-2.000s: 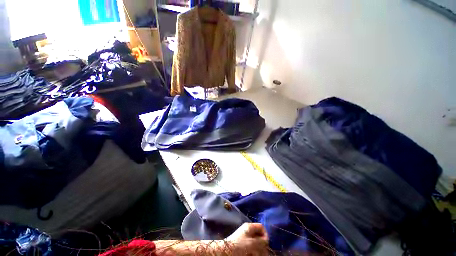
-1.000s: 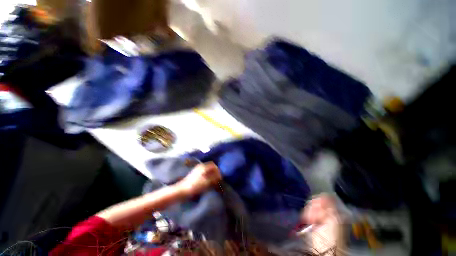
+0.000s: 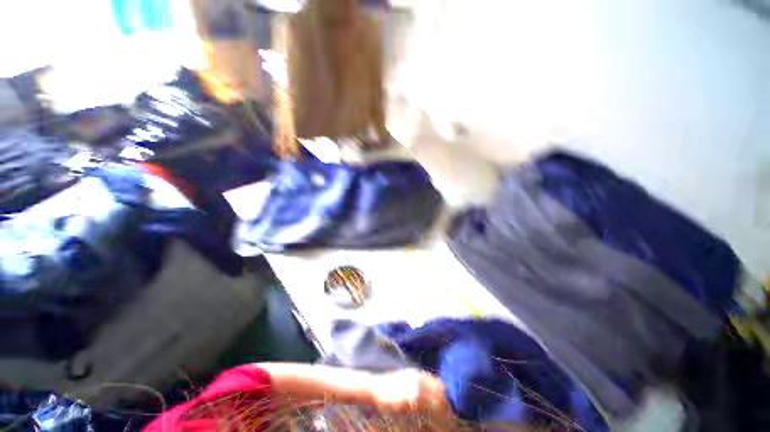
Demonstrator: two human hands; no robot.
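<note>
A grey jacket with glossy navy lining (image 3: 523, 363) lies at the near end of the white table, its grey edge (image 3: 367, 344) towards the left. My left hand (image 3: 418, 392), in a red sleeve, reaches in from the lower left. It is blurred and closed on the near part of the jacket; its fingertips are hard to make out. My right hand is not in view. A round dish of gold-brown buttons (image 3: 347, 286) stands on the table beyond the jacket. No needle or thread can be made out.
A folded jacket pile (image 3: 346, 207) lies beyond the dish. A taller grey and navy pile (image 3: 591, 245) lies along the right. A faint yellow tape (image 3: 464, 302) lies between them. Clothes (image 3: 76, 253) are heaped at left; a brown jacket (image 3: 338, 76) hangs behind.
The view has swung back left since one second ago, so the table and piles appear further right and lower. My right hand, seen at the lower right then, has left the picture.
</note>
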